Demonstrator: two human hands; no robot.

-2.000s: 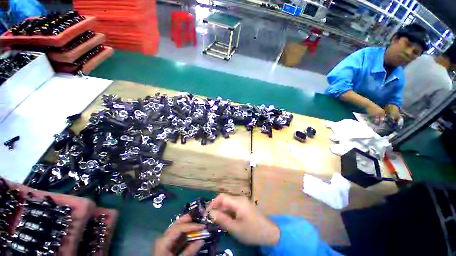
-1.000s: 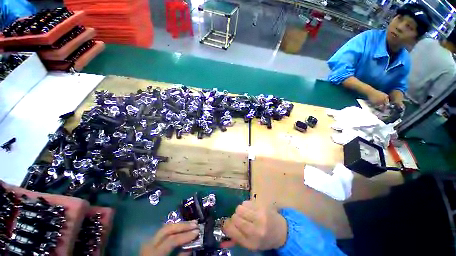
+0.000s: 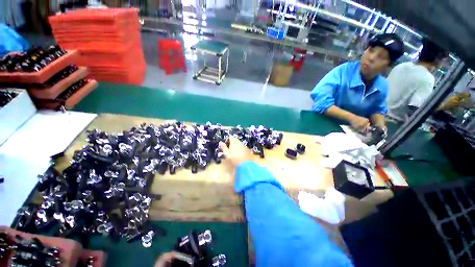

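A large heap of black strap parts (image 3: pixel 120 156) with shiny rounded ends covers the tan boards. My right hand (image 3: pixel 235 151) reaches over the board to the heap's right part, fingertips at its near edge; whether they grip a part cannot be told. My left hand (image 3: pixel 174 259) is at the bottom edge, mostly cut off, beside a small group of black-and-silver pieces (image 3: pixel 195 244) on the green surface; its grip is not clear. Two square units (image 3: pixel 291 153) lie apart right of the heap.
Foam trays with black-and-silver pieces stand lower left (image 3: pixel 39 237) and upper left (image 3: pixel 67 78). On the right are white cloths (image 3: pixel 346 146), a white piece (image 3: pixel 323 205), an open black box (image 3: pixel 353 179) and a black compartment tray (image 3: pixel 448 208). A coworker in blue sits across the bench.
My right hand has left the pieces near my left hand and moved forward to the heap. My left hand is lower in the picture. The view has shifted, and bench things appear lower and further left.
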